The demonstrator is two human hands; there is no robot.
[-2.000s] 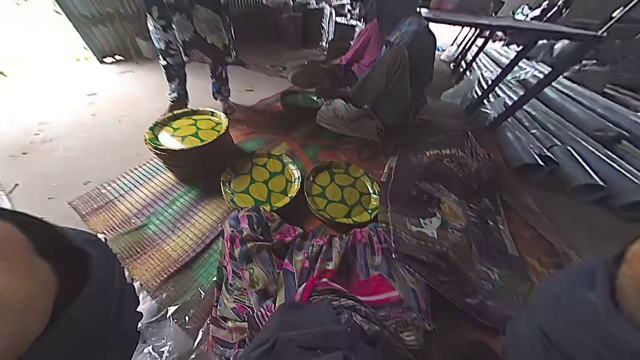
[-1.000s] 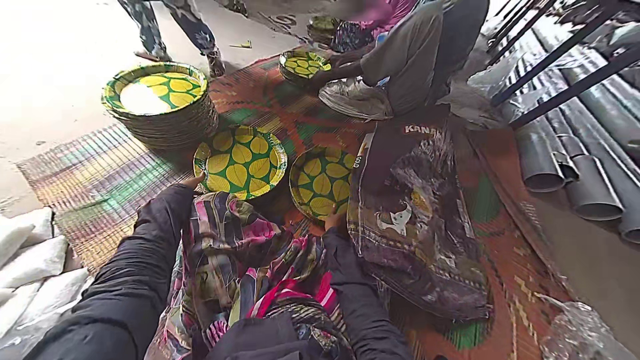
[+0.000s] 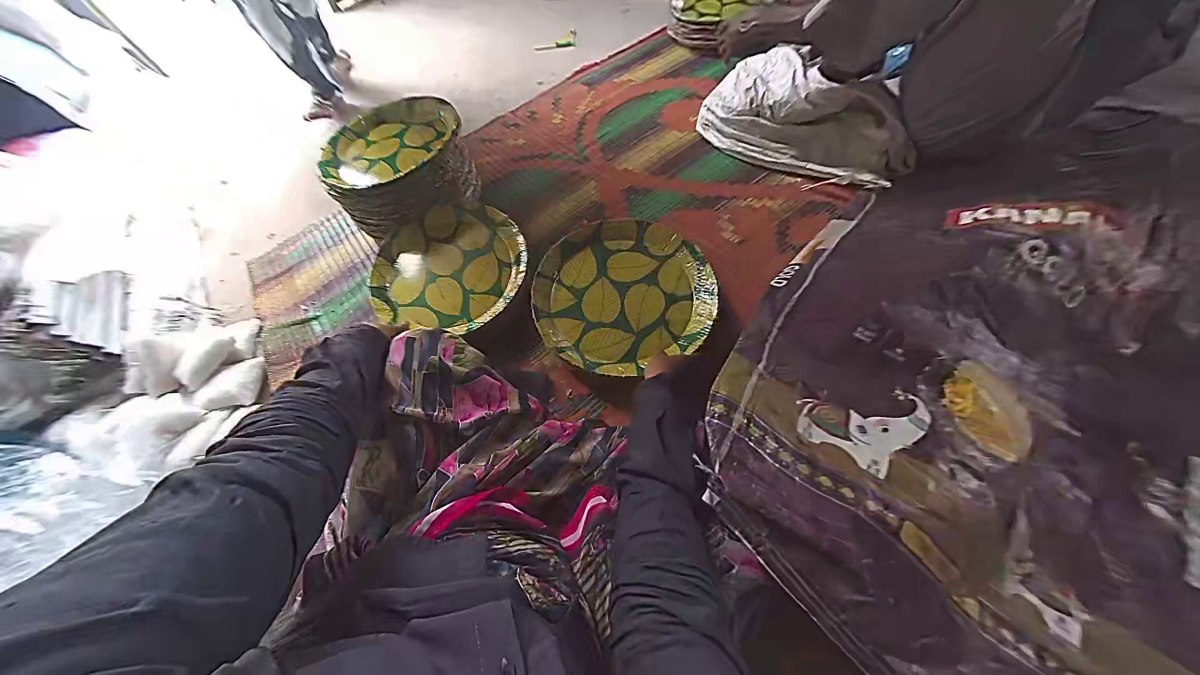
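Two round plates with a green and yellow leaf pattern lie side by side in front of my lap, a left plate (image 3: 450, 267) and a right plate (image 3: 623, 298). My left hand (image 3: 392, 329) is at the near left rim of the left plate, mostly hidden by the sleeve and the rim. At the near right rim of the right plate is my right hand (image 3: 662, 364), its fingers partly hidden. Whether either hand grips its plate cannot be told. Behind the left plate stands a tall stack of the same plates (image 3: 398, 155).
A patterned woven mat (image 3: 600, 141) lies under the plates. To the right is a dark printed plastic sack (image 3: 872, 375). A seated person (image 3: 966, 75) has a hand near another plate stack (image 3: 703, 14). White packets (image 3: 202, 366) lie at the left, and another person's legs (image 3: 300, 47) stand behind.
Two seconds ago neither hand showed at the plates; now both are at their near rims. The view has tilted and turned.
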